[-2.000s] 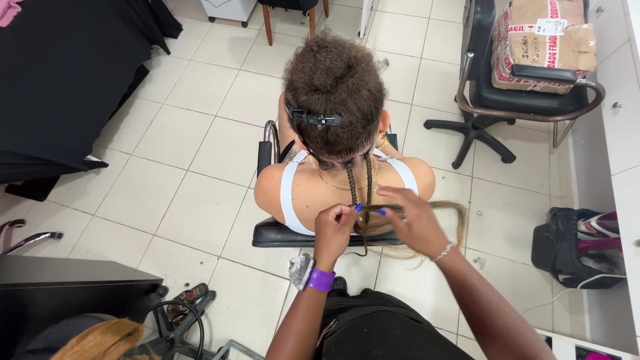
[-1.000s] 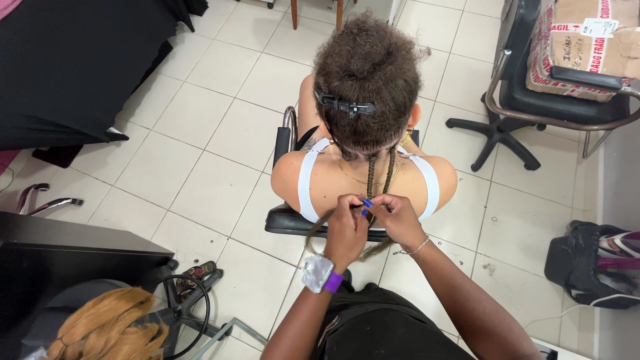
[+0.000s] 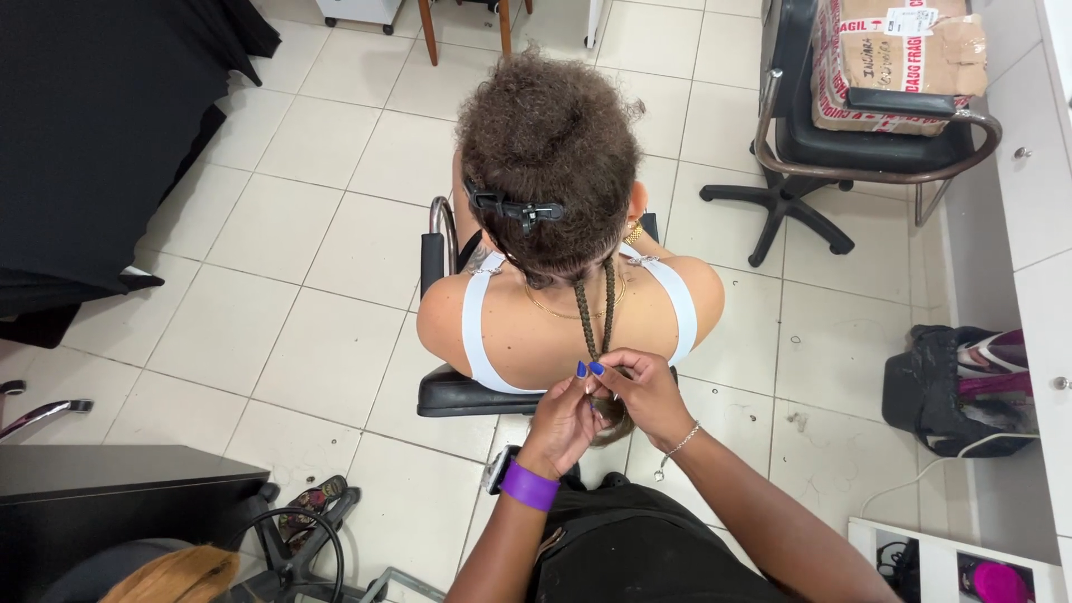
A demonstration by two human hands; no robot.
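Observation:
A person sits in a black salon chair with their back to me, curly hair held up by a black hair clip. Two thin braids hang from the nape down the upper back. At their lower part, my left hand and my right hand meet, fingertips pinched on a braid. Loose lighter hair hangs below and behind my fingers. Which strands each finger holds is partly hidden.
A second black chair at the right bears a taped cardboard box. Beyond it are white drawers. A black bag lies on the tiled floor. Black cloth hangs at left, above a dark cabinet and blond hair.
My right hand was spread apart with a long strand two seconds ago; it has come in beside my left hand. The loose hair no longer extends out to the right.

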